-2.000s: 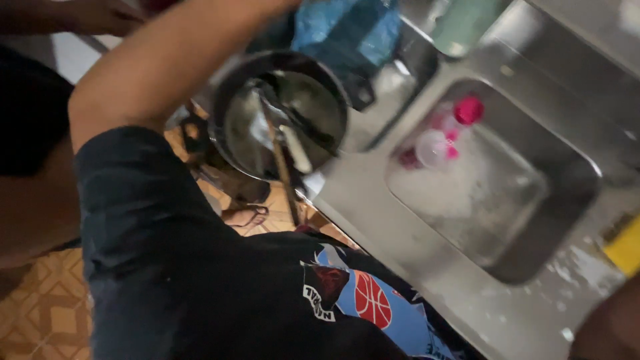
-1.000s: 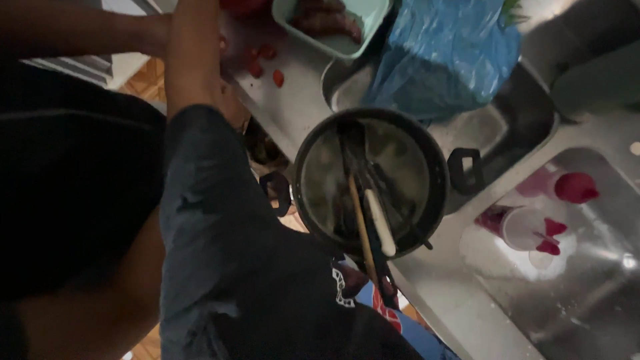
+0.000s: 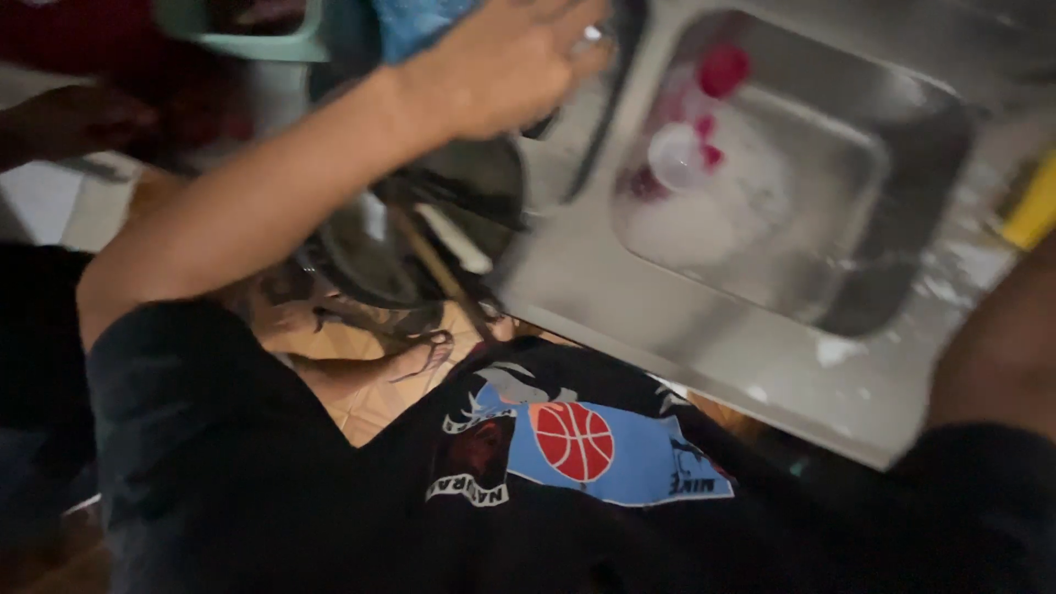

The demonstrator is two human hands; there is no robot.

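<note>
My left hand [image 3: 528,70], with a ring on one finger, reaches over the far side of a dark pot [image 3: 371,280]. Its fingers are bent and blurred, so whether they hold anything cannot be told. In the pot lie a wooden stick-like utensil [image 3: 433,260], a pale-handled utensil [image 3: 454,239] and dark pieces. A blue plastic bag [image 3: 417,25] is behind my wrist. To the right, the steel sink basin [image 3: 833,256] holds a pale cup [image 3: 678,157] and pink objects [image 3: 724,70]. My right forearm shows at the right edge; the hand is out of view.
A pale green tray [image 3: 318,41] stands at the upper left. Another person's hand [image 3: 74,124] is at the left edge. A yellow object [image 3: 1031,202] lies on the right of the steel counter [image 3: 577,293]. A person's foot [image 3: 417,355] is on the tiled floor.
My left arm has swung right from the far left side to above the pot since a second ago. The view has shifted toward the sink.
</note>
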